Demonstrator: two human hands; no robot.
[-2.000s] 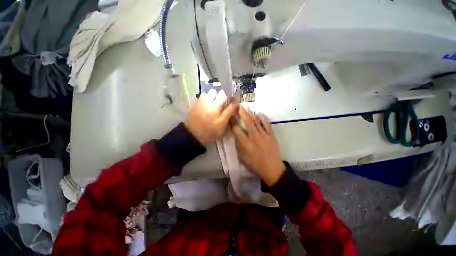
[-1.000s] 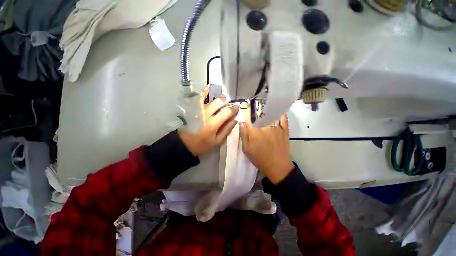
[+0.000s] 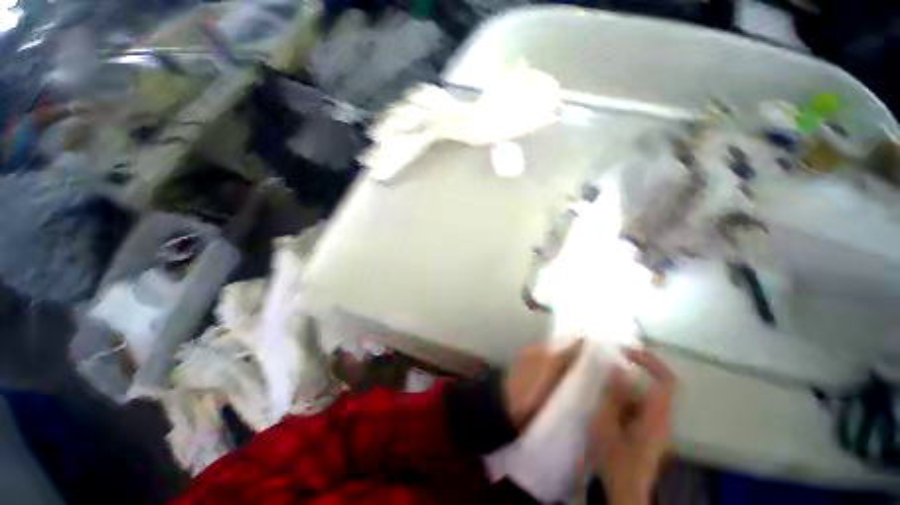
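Note:
The frame is blurred. A white fabric piece (image 3: 555, 434) runs from the glaring needle area down over the table's front edge. My left hand (image 3: 538, 383) is at its left side, partly behind the cloth, and seems to hold it. My right hand (image 3: 632, 419) is at its right side, fingers curled against the cloth. The sewing machine head (image 3: 681, 197) is smeared, and glare hides the needle and foot.
Cream cut pieces (image 3: 464, 113) with a white tag (image 3: 507, 159) lie on the table (image 3: 414, 247) at back left. Cream bundles (image 3: 281, 345) hang at left near a grey bin (image 3: 183, 281). Dark scissors (image 3: 870, 419) lie at right. A dark bar (image 3: 755, 293) lies on the bed.
The view has swung left and shows more of the left side. Both hands have moved back from the needle toward the table's front edge, with the white fabric between them.

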